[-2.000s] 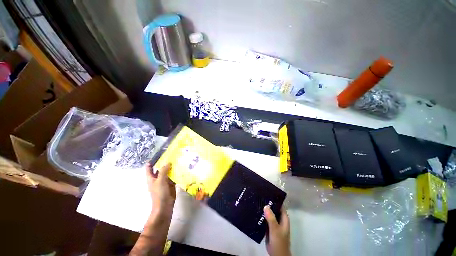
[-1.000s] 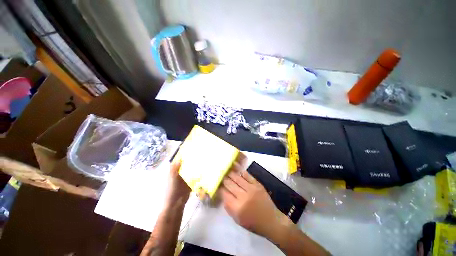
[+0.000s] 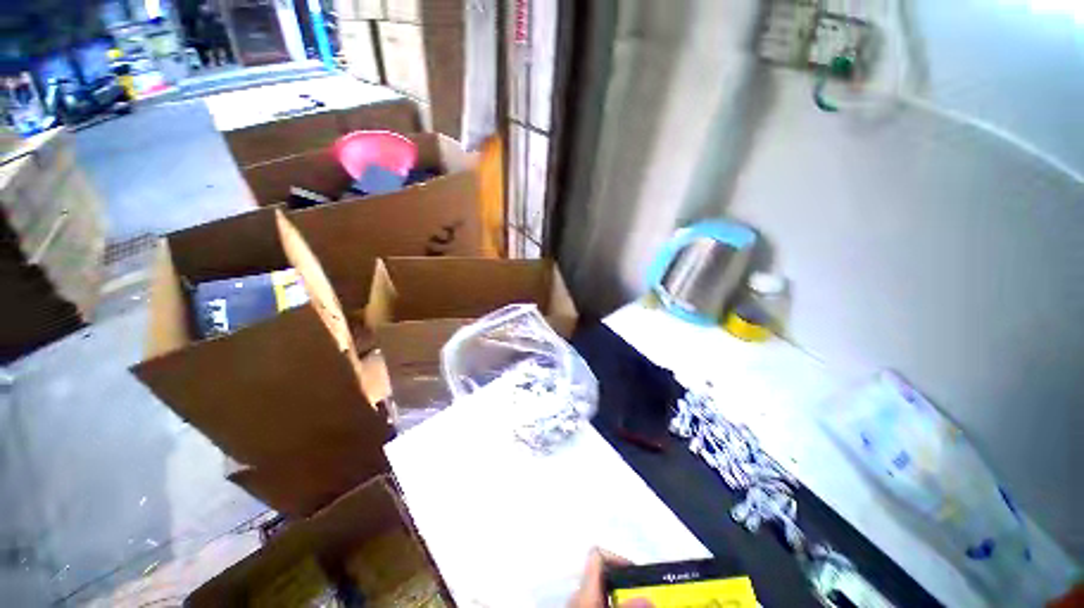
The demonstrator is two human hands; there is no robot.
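Note:
My left hand (image 3: 597, 580) is cut off by the bottom edge, with only part of it showing. It holds the left side of a yellow sleeve (image 3: 689, 594) with a black end, also cut off at the bottom. My right hand is not in view. The bag of cables (image 3: 553, 410) lies at the bench's far left end, its round mouth open. Short white charging cables (image 3: 731, 457) lie in a loose heap on the black strip, right of the bag. A pale wrapped part (image 3: 842, 582) lies at their near end.
An open carton (image 3: 250, 392) at left holds dark boxes. Another carton (image 3: 410, 529) with yellow items stands below the bench (image 3: 535, 523). More cartons and a pink basin (image 3: 376, 154) are behind. The kettle (image 3: 701, 276), small jar (image 3: 757, 306) and printed plastic pack (image 3: 927, 457) are by the wall.
The view has swung left, bringing in the cartons and floor. The yellow sleeve has gone from mid-view to the bottom edge. My right hand and the row of black boxes have left view.

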